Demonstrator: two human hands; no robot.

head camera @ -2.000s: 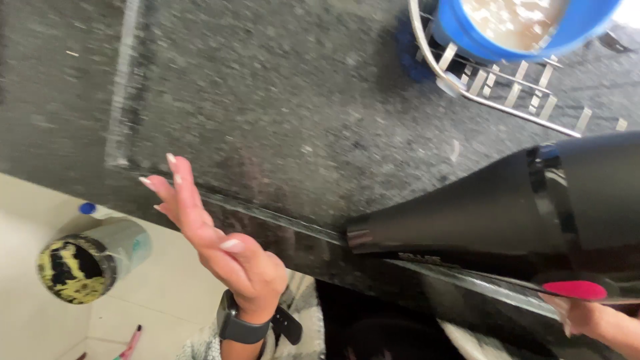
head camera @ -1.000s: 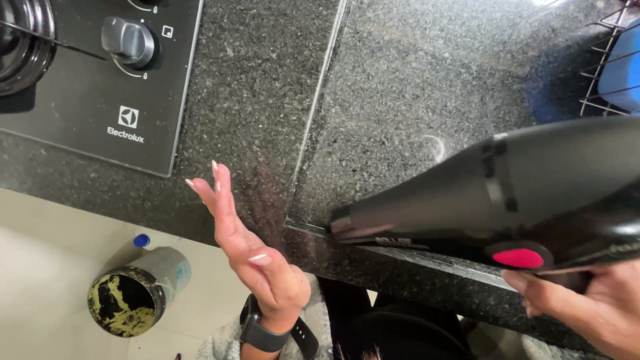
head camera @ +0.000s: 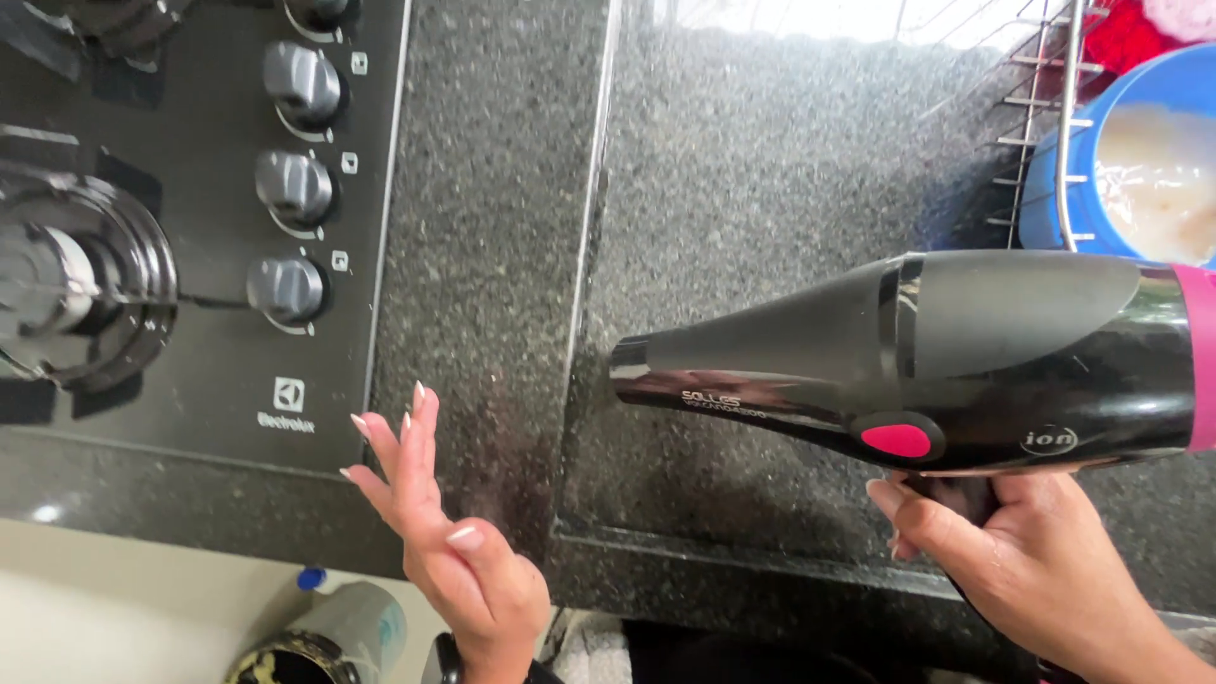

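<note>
A black hair dryer with a pink button and a pink rear band lies level above the dark granite countertop, its narrow nozzle pointing left. My right hand is closed around the dryer's handle, below the barrel. To the left of the nozzle, my left hand is raised near the counter's front edge, palm up, fingers spread, holding nothing. A dark watch on the left wrist is partly cut off by the frame. Whether the dryer is running cannot be told.
An Electrolux gas cooktop with several knobs is set in the counter at left. A metal wire rack stands at upper right, beside a blue container of cloudy liquid and red cloth. Below the counter is a clear container with a dark opening.
The view has shifted, bringing more of the cooktop into sight. The dryer's nozzle, before at the counter's front ridge, is now farther in from the edge. My left hand stays raised with nothing in it.
</note>
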